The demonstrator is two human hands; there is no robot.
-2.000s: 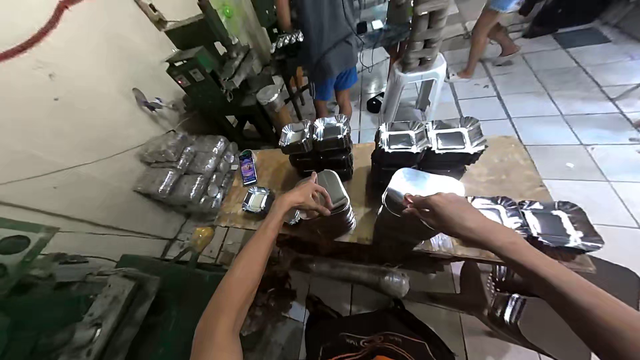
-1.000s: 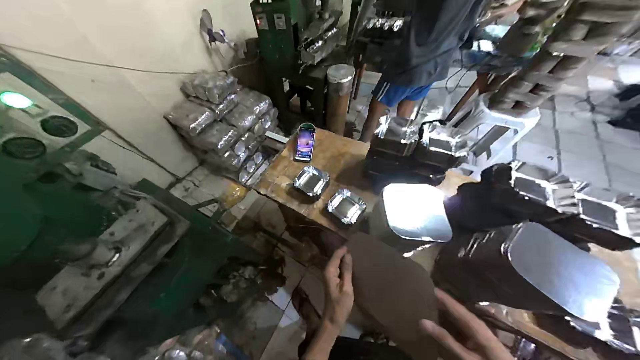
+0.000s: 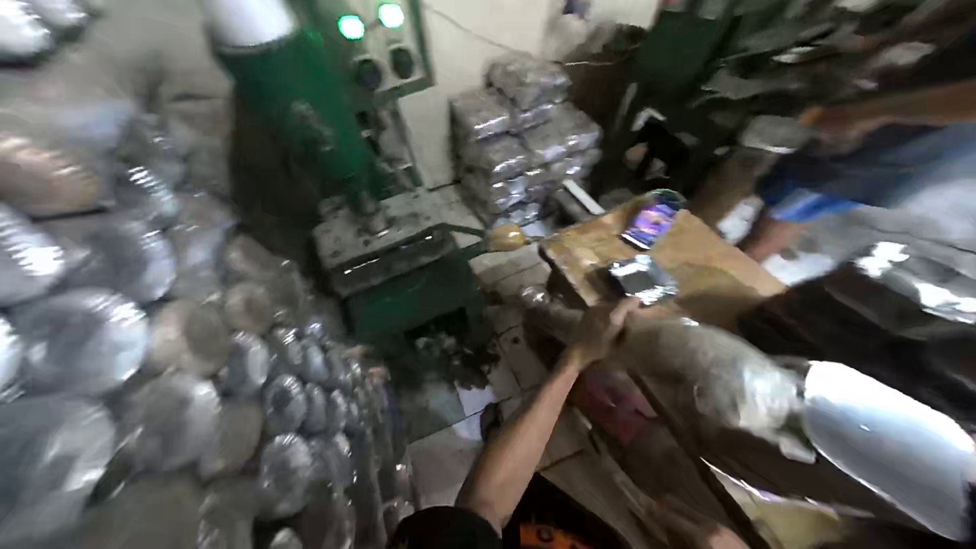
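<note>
My left hand (image 3: 602,329) closes on a long, cloudy plastic-wrapped bundle (image 3: 686,358) at the table's near edge. The bundle extends on both sides of the hand, and blur hides the exact grip. Just beyond my fingers, a small foil tray (image 3: 643,278) lies on the wooden table (image 3: 720,252). My right hand (image 3: 705,534) is low in the view, blurred and partly cut off; its fingers and anything in them cannot be made out. Above it, a large smooth metal container (image 3: 884,438) rests at the right, close to the bundle's end.
A phone (image 3: 652,223) lies at the table's far corner. A green machine (image 3: 404,267) with lit green lamps stands left of the table. Wrapped foil packs (image 3: 522,145) are piled by the wall. Many stacked foil containers (image 3: 191,381) fill the left. Another person (image 3: 854,152) is at upper right.
The view has swung far to the left. My left hand has moved from the dark sheet-like thing to the plastic-wrapped bundle. That bundle lay below the table two seconds ago.
</note>
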